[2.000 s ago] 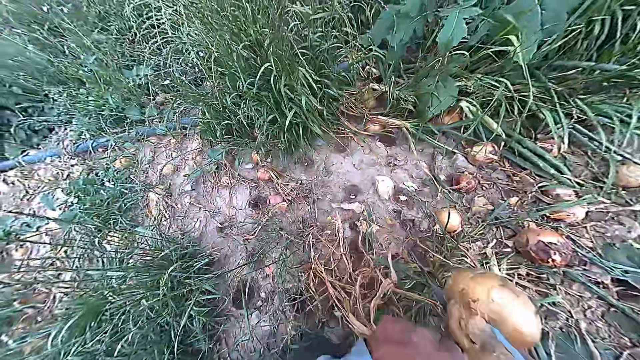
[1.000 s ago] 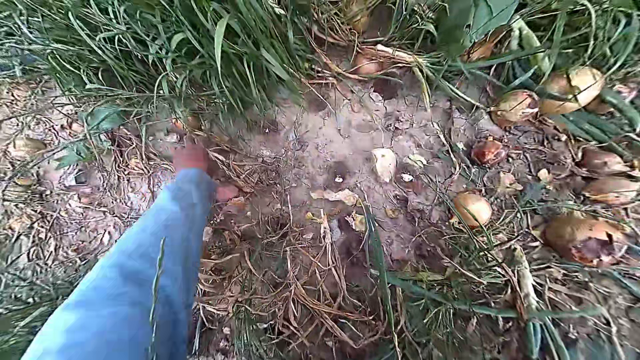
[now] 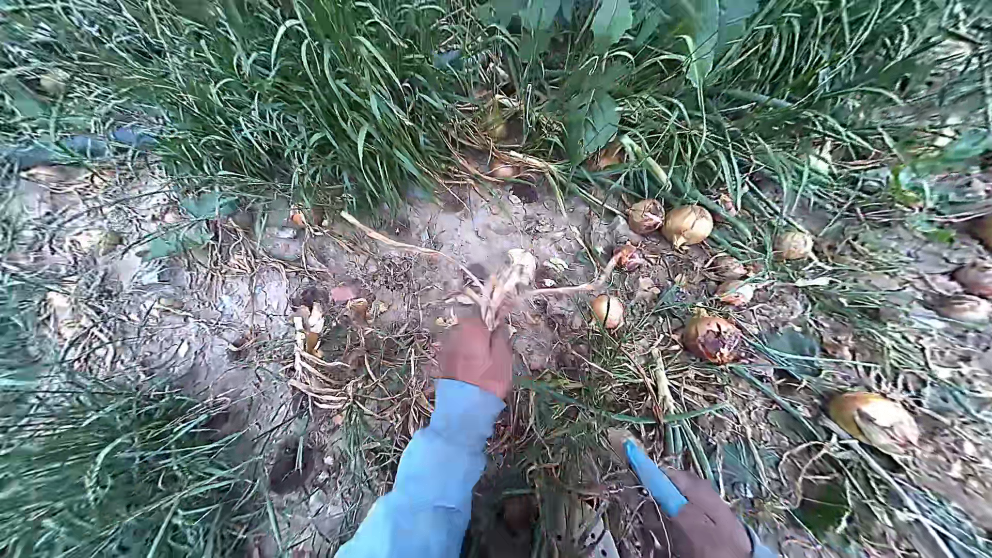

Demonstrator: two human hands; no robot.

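My left hand (image 3: 474, 356), in a light blue sleeve, is closed around the base of a bunch of dried onion stalks (image 3: 504, 294) at the middle of the view; the dry leaves spread out above the fist. Low on the right, my right hand (image 3: 701, 515) grips a tool with a blue handle (image 3: 653, 477); its far end is blurred among the grass, so its kind cannot be told. Just right of the stalks lies a small onion (image 3: 607, 311). Farther right are a yellow onion (image 3: 687, 225) and an onion with torn skin (image 3: 712, 338).
Tall green grass (image 3: 325, 101) borders the soil at the top, with more grass (image 3: 101, 465) at lower left. A dark hose (image 3: 85, 146) runs at the upper left. Another large onion (image 3: 874, 421) lies at right. Loose dry stalks (image 3: 322, 380) cover the soil left of my hand.
My left hand has moved right from the soil at the left and now holds dried stalks. My right hand with the blue-handled tool has come into view.
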